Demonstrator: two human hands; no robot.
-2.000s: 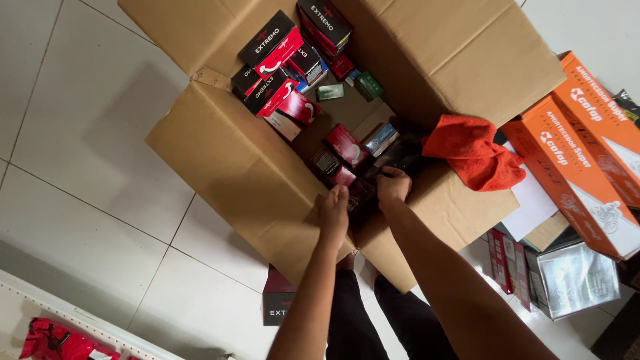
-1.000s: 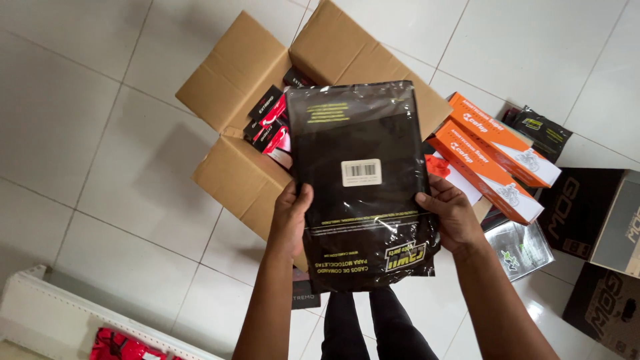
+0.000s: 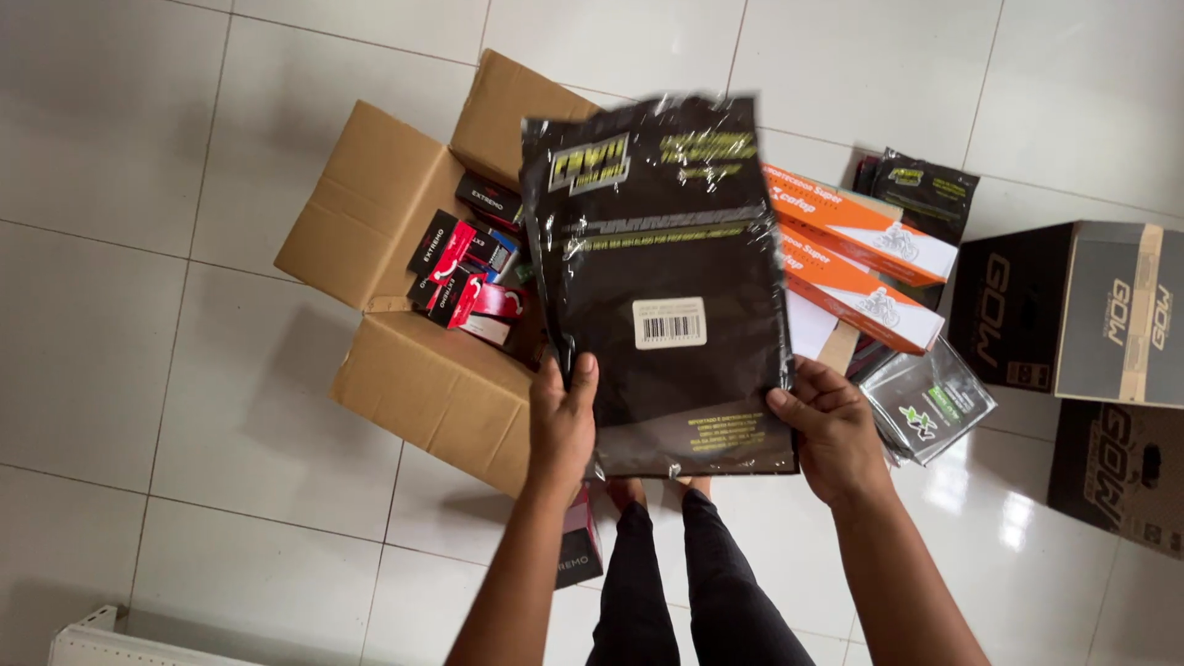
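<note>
A black plastic package (image 3: 666, 268) with yellow print and a white barcode sticker is held up in front of me, its logo at the upper left. My left hand (image 3: 562, 416) grips its lower left edge, thumb on the front. My right hand (image 3: 832, 421) pinches its lower right edge. Behind the package stands an open cardboard box (image 3: 435, 370), partly covered by it. Inside the box lie several small black and red boxes (image 3: 449, 254) and a red and white one (image 3: 490, 310).
Two orange and white long boxes (image 3: 860, 287) lie right of the cardboard box, near black packages (image 3: 925, 190) and a clear-wrapped pack (image 3: 930, 398). Large GOW boxes (image 3: 1013, 305) stand farther right. A white perforated shelf edge (image 3: 102, 638) is at lower left. My feet are below the package.
Two seconds ago both hands were down inside the cardboard box. The black package came up between them, and since one second ago it has been turned so its logo is at the top.
</note>
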